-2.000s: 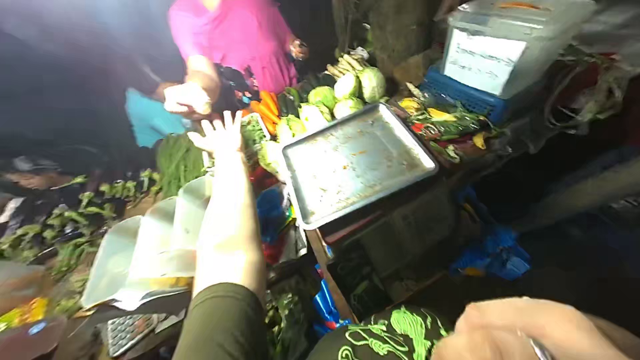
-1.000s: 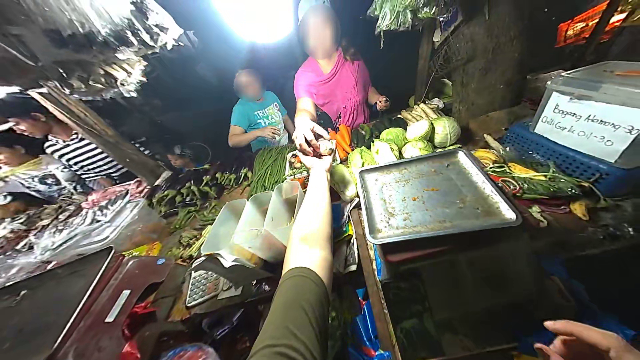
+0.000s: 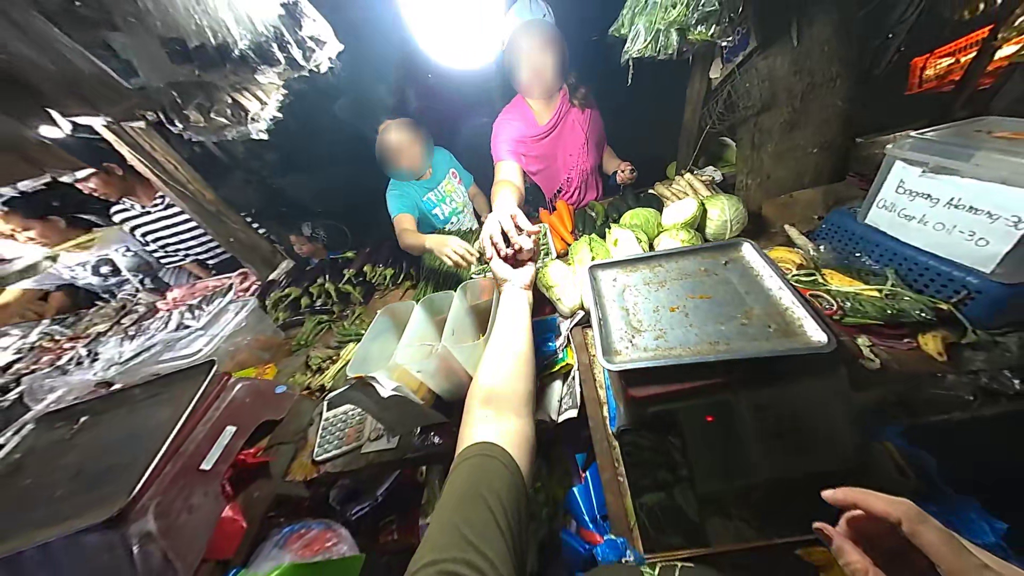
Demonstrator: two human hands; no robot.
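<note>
My left hand [image 3: 514, 264] is stretched out over the stall, palm up, touching the hand [image 3: 506, 224] of a person in a pink top across from me. Whatever may lie between the two hands is hidden. My right hand [image 3: 884, 532], low at the right edge, has its fingers apart and nothing seen in it. Beside my left forearm stand translucent plastic containers [image 3: 424, 332]. To the other side is a metal scale pan [image 3: 708, 304], with cabbages [image 3: 722, 216], carrots [image 3: 560, 222] and white radishes [image 3: 684, 187] behind it.
A calculator [image 3: 342, 430] lies at the left, near a dark scale or tray [image 3: 104, 448] and a heap of fish [image 3: 160, 336]. A blue basket [image 3: 896, 260] holds a plastic box [image 3: 952, 180] at the right. A person in a teal shirt [image 3: 436, 200] stands across; others are at far left.
My left hand was open and raised two seconds ago; it is now palm up against the other person's hand. My right hand has come lower at the right. The view has tilted up.
</note>
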